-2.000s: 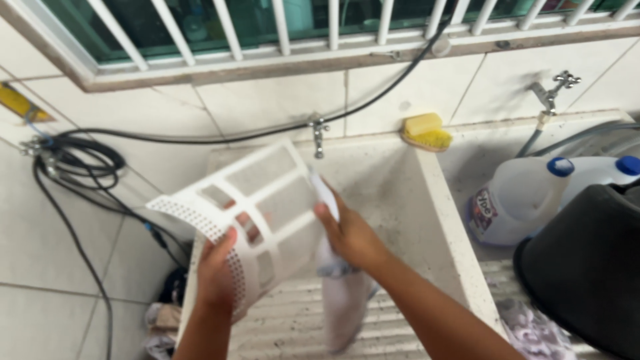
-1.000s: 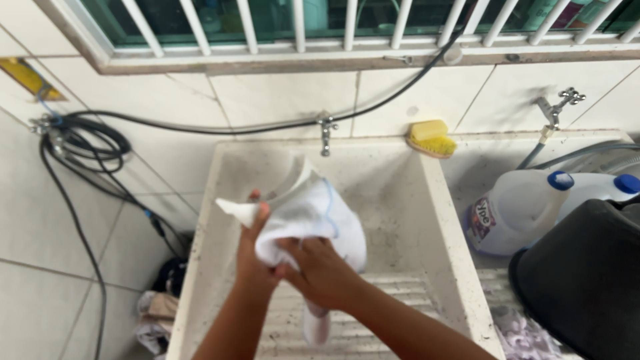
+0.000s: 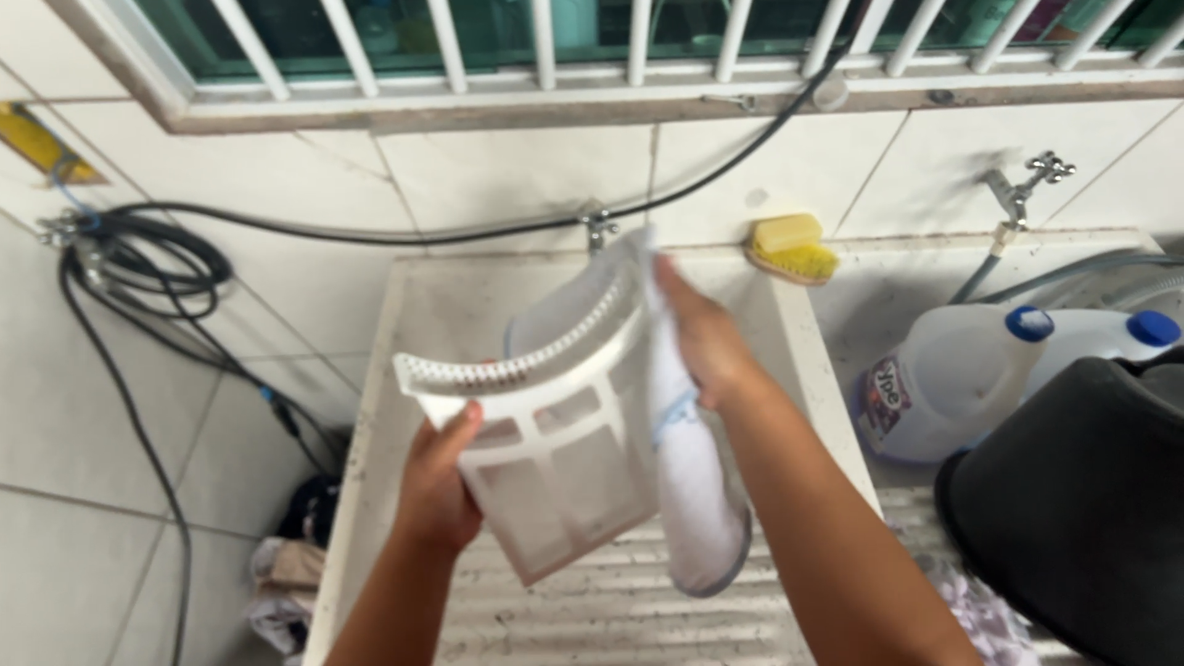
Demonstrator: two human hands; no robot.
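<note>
My left hand point(image 3: 444, 481) grips the left edge of a curved white plastic filter frame point(image 3: 564, 416) with mesh panels and a perforated rim, tilted over the laundry sink. At the frame's right side, my right hand point(image 3: 698, 333) holds a white cloth point(image 3: 689, 481) with a light blue edge; the cloth hangs down beside the frame, and part of it shows behind the rim. Its fingertips are partly hidden by the cloth. Below both hands lies the ribbed washboard slope point(image 3: 610, 620) of the sink point(image 3: 809, 370).
A yellow-bristled brush with a yellow sponge point(image 3: 791, 248) rests on the sink's back edge. Behind are a tap point(image 3: 597, 227) and a black hose point(image 3: 370, 239). Plastic jugs point(image 3: 943, 379) and a black bucket point(image 3: 1073, 499) stand right. Clothes point(image 3: 287, 583) lie low left.
The filter frame, mostly wrapped in the cloth one second ago, shows its mesh side again. My right hand has moved up and right with the cloth, away from my left hand.
</note>
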